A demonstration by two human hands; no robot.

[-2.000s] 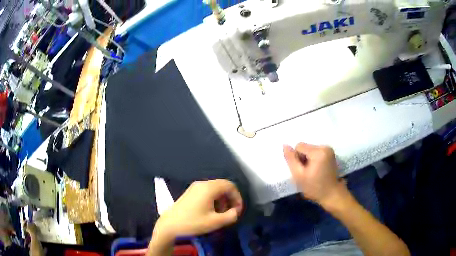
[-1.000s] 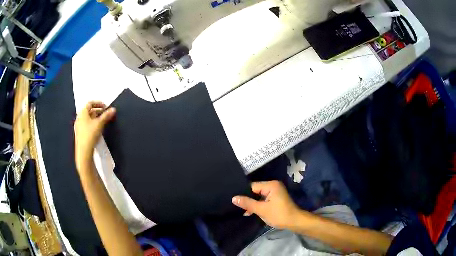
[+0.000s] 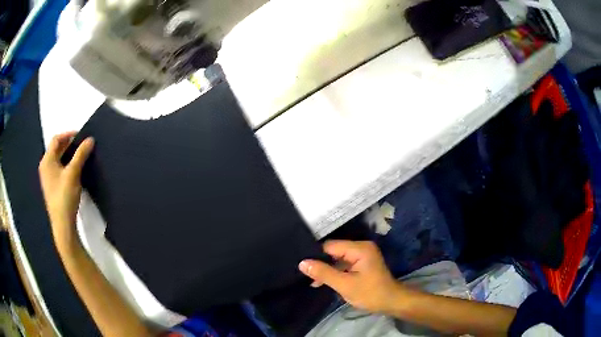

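A matte black cut panel (image 3: 191, 197) lies over the white table, its curved top edge just below the sewing machine head (image 3: 145, 52). The yellow-green bit beside the needle area shows at that edge; the needle itself is blurred. My left hand (image 3: 64, 168) pinches the panel's upper left corner. My right hand (image 3: 352, 273) pinches its lower right corner between thumb and fingers. The panel's lower edge hangs past the table's front edge.
Long black pieces (image 3: 29, 151) lie at the table's left end. A smartphone (image 3: 458, 26) and a small box with multicoloured contents (image 3: 524, 43) are at the back right. A basket with red and blue parts (image 3: 573, 243) holding black pieces is at the right, beyond my jeans.
Both hands were empty two seconds ago and now hold the panel. Since one second ago the view has shifted, and the panel's curved edge is closer to the machine head.
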